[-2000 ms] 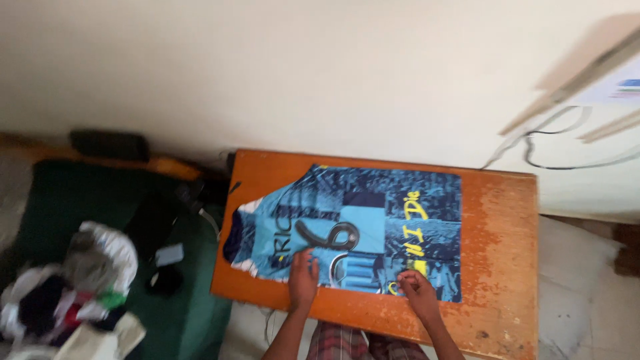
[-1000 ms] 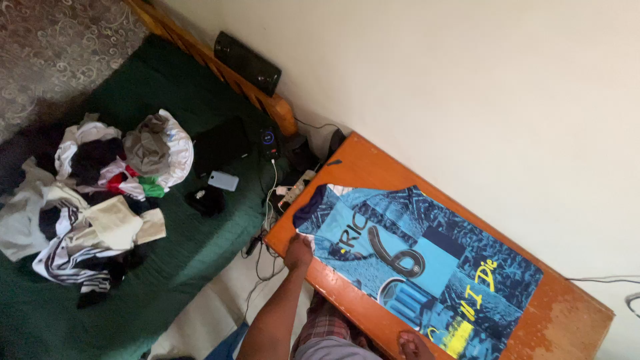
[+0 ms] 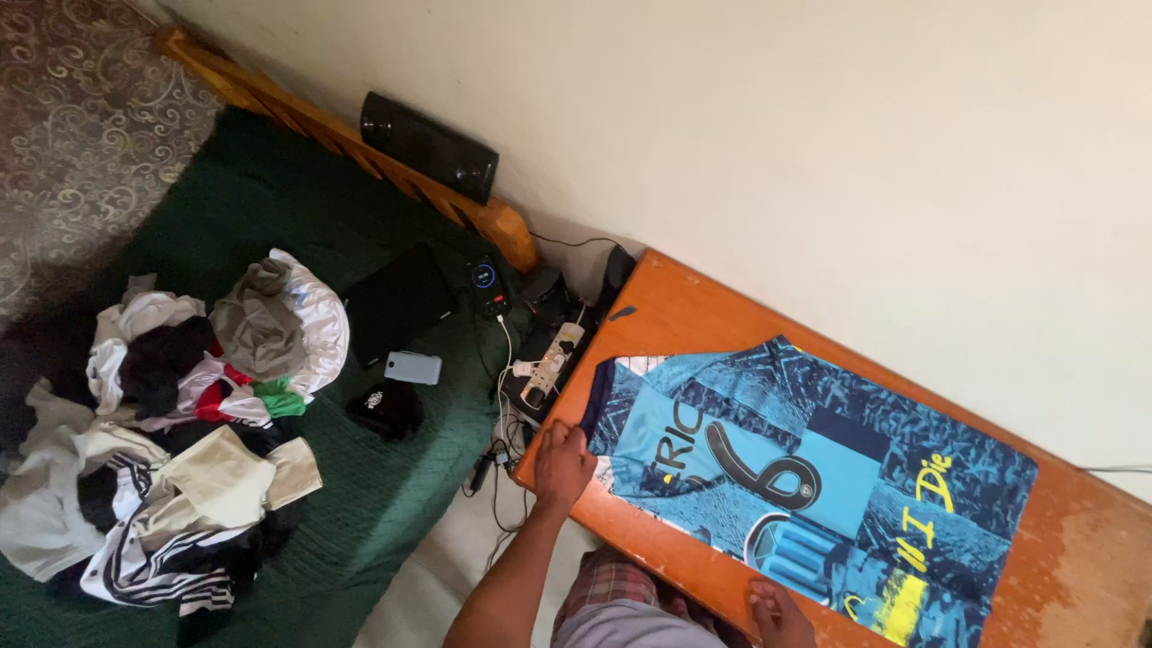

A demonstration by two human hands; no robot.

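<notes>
A blue patterned sports jersey (image 3: 810, 486) with a large dark numeral and yellow lettering lies flat on an orange wooden table (image 3: 702, 306), its sleeves folded inward. Its dark collar points toward the bed. At the collar end, my left hand (image 3: 565, 463) rests with curled fingers by the jersey's corner; whether it pinches the cloth cannot be told. My right hand (image 3: 778, 612) is at the table's near edge, just below the jersey's lower side, fingers bent and partly cut off by the frame.
A bed with a dark green cover (image 3: 360, 504) stands at left, bearing a heap of clothes (image 3: 207, 477), a light blue phone (image 3: 413, 368), a black cap (image 3: 387, 409) and a lit phone (image 3: 487, 286). A power strip (image 3: 552, 364) with cables sits between bed and table. A black speaker (image 3: 429, 147) leans by the headboard.
The view has swung toward the bed. My left hand has gone from the jersey's lower side to its collar end. My right hand has moved off the lettering to the table's near edge.
</notes>
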